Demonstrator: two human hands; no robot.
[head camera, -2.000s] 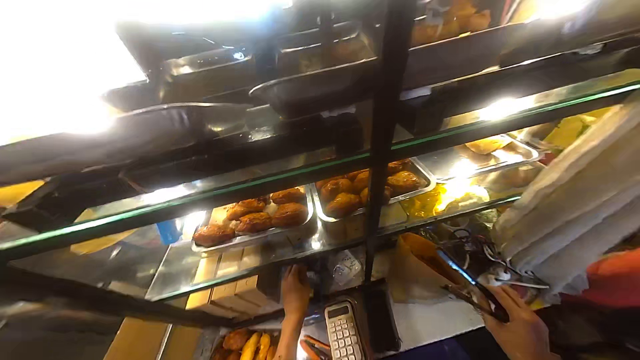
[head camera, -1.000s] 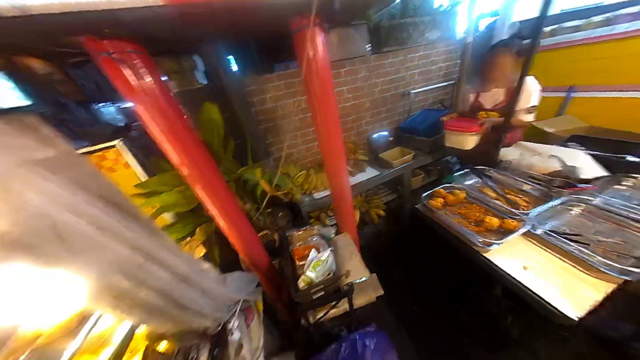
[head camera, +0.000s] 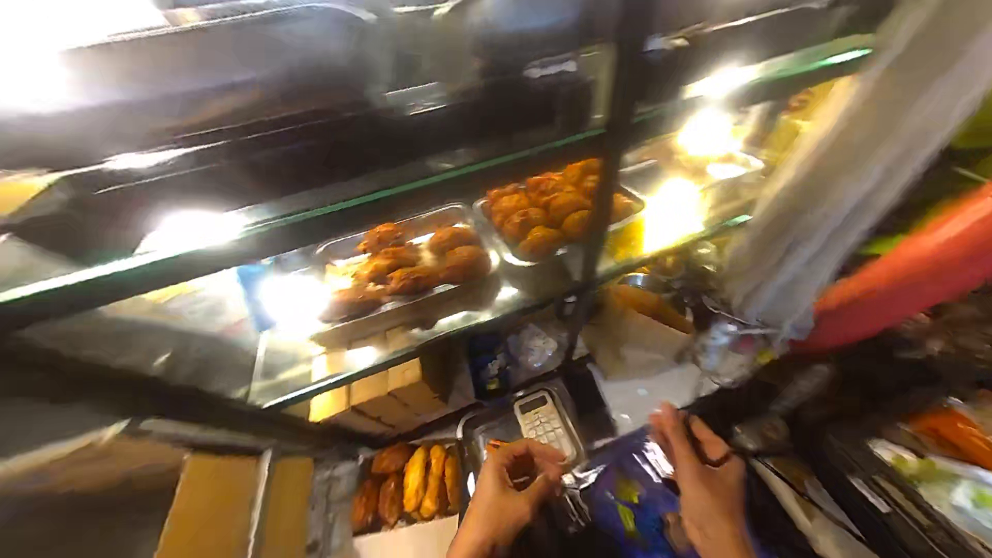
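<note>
Low in the view my left hand (head camera: 511, 492) is raised with curled fingers, just below a white calculator (head camera: 544, 422) that lies in a clear plastic tray. Whether it pinches anything is not plain. My right hand (head camera: 697, 473) is further right, fingers bent, beside a dark blue plastic bag (head camera: 632, 496); blur hides whether it grips the bag. Left of my left hand is a box of fried, elongated food pieces (head camera: 415, 480). Above both hands, a glass shelf (head camera: 465, 314) bears a metal tray of fried pieces (head camera: 411, 263) and a second tray of rounder fried pieces (head camera: 542, 209).
Small cardboard boxes (head camera: 387, 391) stand under the glass shelf. A brown paper bag (head camera: 628, 329) is behind my right hand. A dark upright post (head camera: 608, 170) divides the case. A pale cloth (head camera: 821, 170) hangs at the right, near a red post (head camera: 907, 271).
The view swung away to red posts and food trays and is back at the glass case. The dark phone-like object at my right hand two seconds ago no longer shows there.
</note>
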